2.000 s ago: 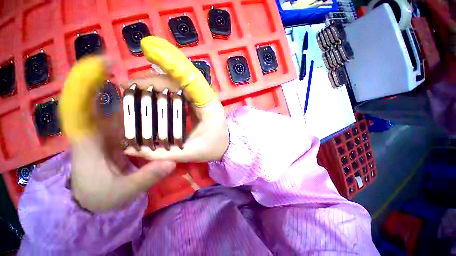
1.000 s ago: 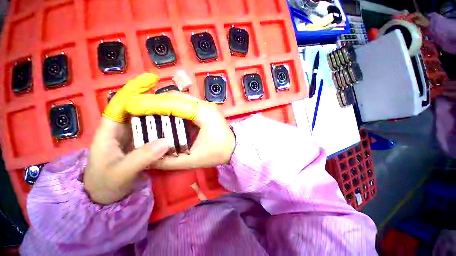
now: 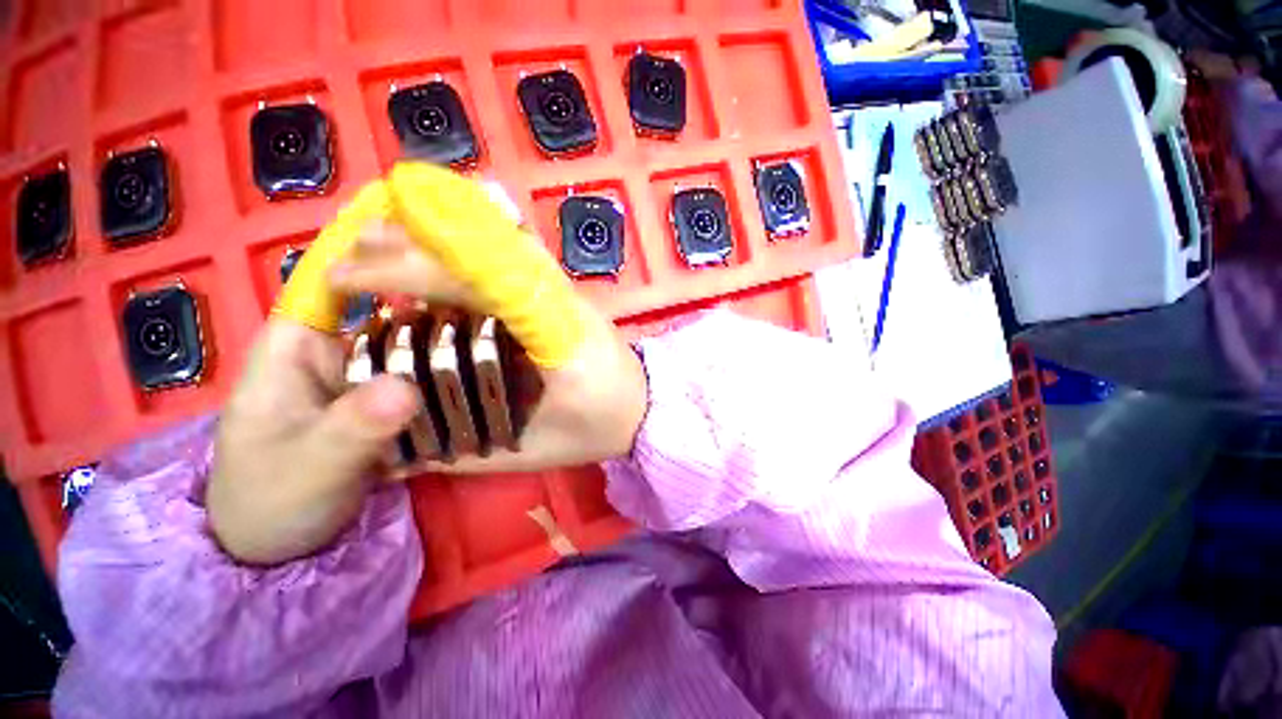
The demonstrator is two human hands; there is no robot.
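Several watch heads (image 3: 447, 386) stand on edge side by side between my hands, their gold-brown case sides facing me. My left hand (image 3: 302, 436) is at their left side, its thumb on the nearest ones. My right hand (image 3: 562, 379) cups them from the right and below. Each hand wears a yellow finger cot, and the two cots meet above the group. The hands are over the red compartment tray (image 3: 211, 267), where more watch heads (image 3: 592, 235) lie with round sensor backs up. Parts of the held group are hidden by the fingers.
A white paper sheet (image 3: 914, 337) with a blue pen (image 3: 889, 278) and a black pen lies right of the tray. Beyond are spare watch heads (image 3: 967, 190), a white box (image 3: 1090, 211), a tape roll (image 3: 1156, 77), a blue bin (image 3: 900, 77) and a smaller red tray (image 3: 970, 457).
The yellow-covered fingers have lifted from across the top of the group into a peak above it. The held group has tilted, its sides now darker. The view has shifted slightly.
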